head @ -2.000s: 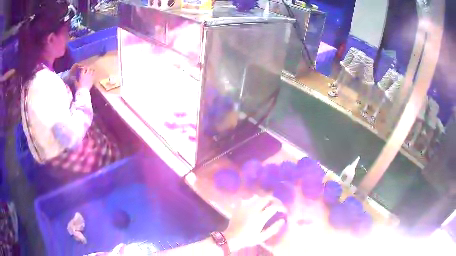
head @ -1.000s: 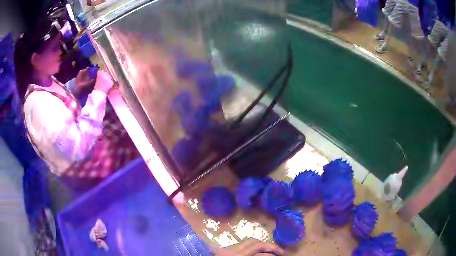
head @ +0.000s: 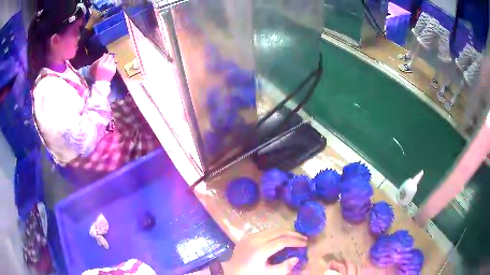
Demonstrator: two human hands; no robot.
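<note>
My left hand (head: 266,252) is at the bottom edge, its fingers curled around a blue hair piece (head: 294,258) that is partly hidden by them and cut off by the frame. A fingertip of my right hand (head: 336,267) shows just beside it at the bottom edge; the rest is out of the picture. Several spiky blue hair pieces (head: 310,218) stand in a loose group on the brown bench (head: 336,244), some stacked or touching.
A metal and glass cabinet (head: 215,80) stands at the back, with a dark flat block (head: 293,147) and black cables beside it. A white bottle (head: 410,189) stands by the post (head: 456,172). A blue tray (head: 177,215) holds a white scrap. A co-worker (head: 70,113) sits left.
The camera view has shifted, and the bench pieces appear higher. My left hand shows more fully, now with a blue piece visible in its fingers. A right fingertip has come into view.
</note>
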